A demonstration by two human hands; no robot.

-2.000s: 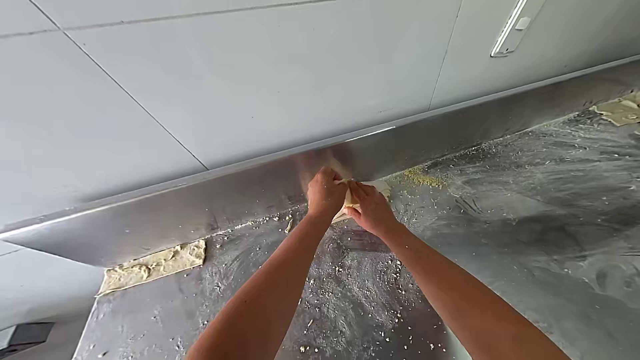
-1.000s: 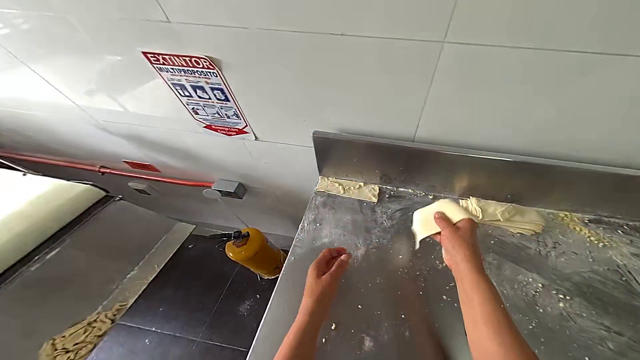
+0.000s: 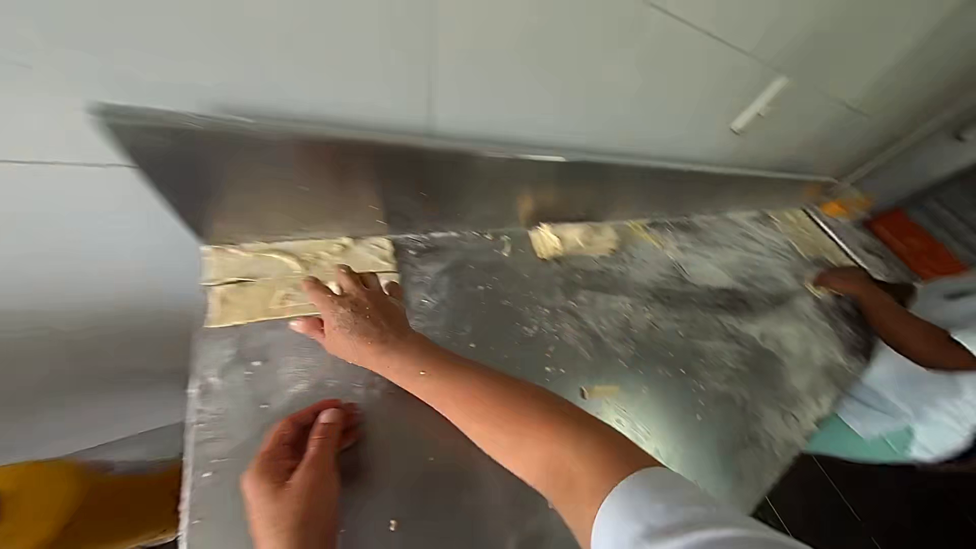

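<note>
Two flat strips of dough (image 3: 252,301) lie side by side at the left end of a floured steel worktable (image 3: 488,320), against its backsplash. My right hand (image 3: 358,313) rests with spread fingers on the nearer strip's right part. Closer to me, my left hand (image 3: 301,457) hovers by the table's left side, fingers curled, with nothing seen in it. A folded piece of dough (image 3: 576,239) lies farther right along the backsplash.
At the right, a co-worker's hand (image 3: 842,282) touches the table near another dough sheet (image 3: 812,232). A small scrap (image 3: 600,391) lies mid-table. The steel backsplash (image 3: 457,183) runs along the wall. A yellow fire extinguisher (image 3: 84,499) stands beyond the left edge.
The dough strip that hung from my right hand a second ago is now laid on the table beside the other strip. The view has swung right, and a co-worker has come into it.
</note>
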